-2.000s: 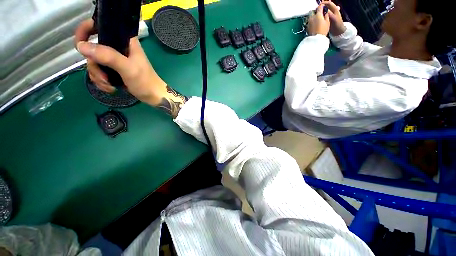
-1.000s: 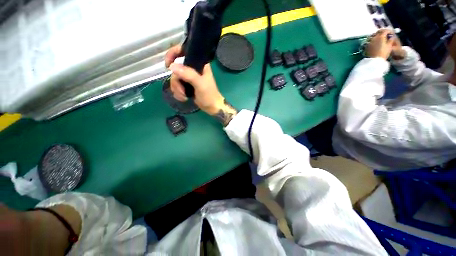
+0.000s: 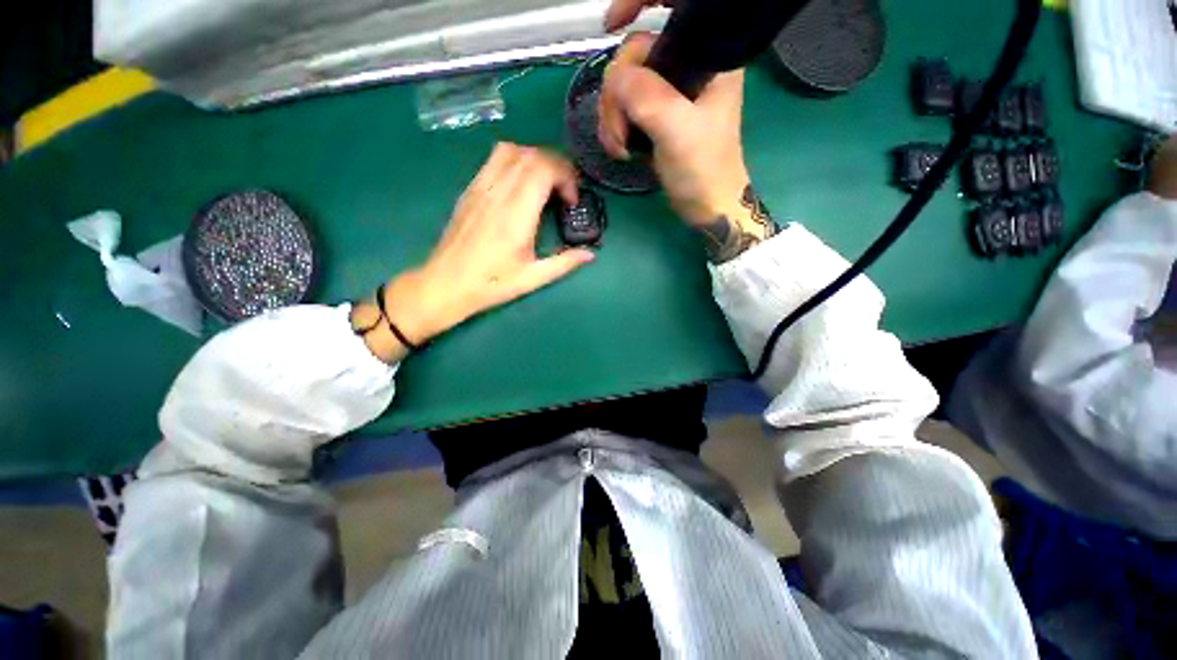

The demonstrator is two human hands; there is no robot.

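Note:
A small black watch unit lies on the green mat in front of me. My left hand is beside it, with thumb and fingers spread around its left side; the fingertips are at its edge. My right hand is shut on the black electric screwdriver, held above a dark screw dish. The driver's tip is hidden behind the hand and dish area. The black cord curves over my right forearm.
A dish of loose screws and a white wipe lie at left. A clear bag lies by the white trays. A second dark dish is upper right. Several black units stand in rows; a coworker's sleeve is far right.
The view has shifted left. My left hand has come in from the lower left to the watch unit. My right hand still holds the screwdriver by the dark dish.

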